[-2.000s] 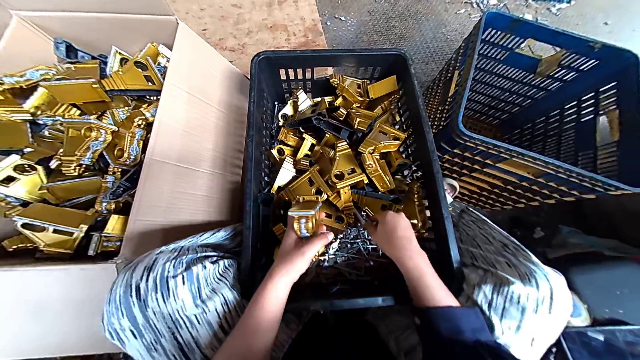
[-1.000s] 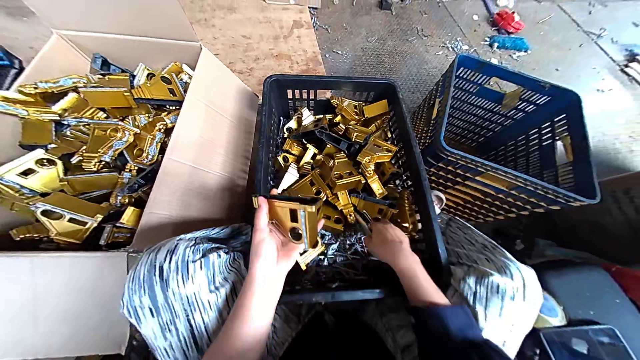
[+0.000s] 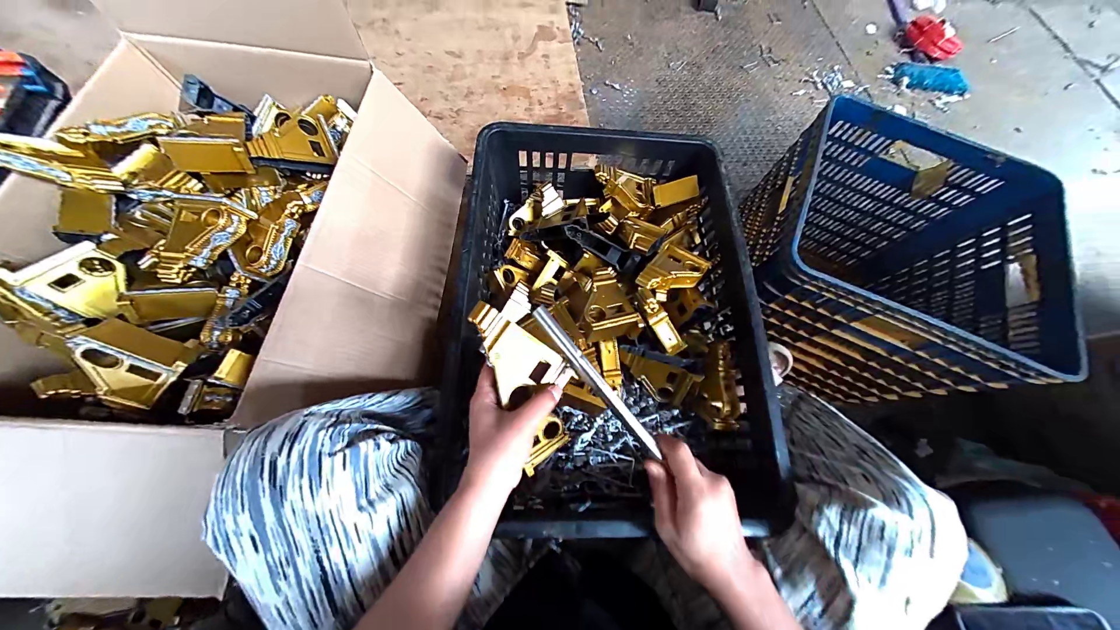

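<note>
My left hand (image 3: 507, 429) grips a gold plated part (image 3: 518, 350) with a square hole, above the left side of a black plastic crate (image 3: 464, 350). In my right hand (image 3: 700, 507) is a long thin metal tool (image 3: 599, 381), perhaps a file or blade, which points up and left; its tip lies beside the gold part. Whether the two touch I cannot tell. Beneath them the crate holds many gold parts (image 3: 608, 306), a few black ones (image 3: 604, 248) and a heap of thin silvery scraps (image 3: 608, 437) near my hands.
An open cardboard box (image 3: 376, 210) full of gold and black parts (image 3: 122, 359) stands at the left. To the right is a blue plastic crate (image 3: 945, 328). A red thing (image 3: 933, 37), a blue thing (image 3: 929, 79) and scraps lie on the floor at the upper right.
The gold part in my left hand has been turned and now slants up and left. The long metal tool in my right hand has come up into plain view beside it.
</note>
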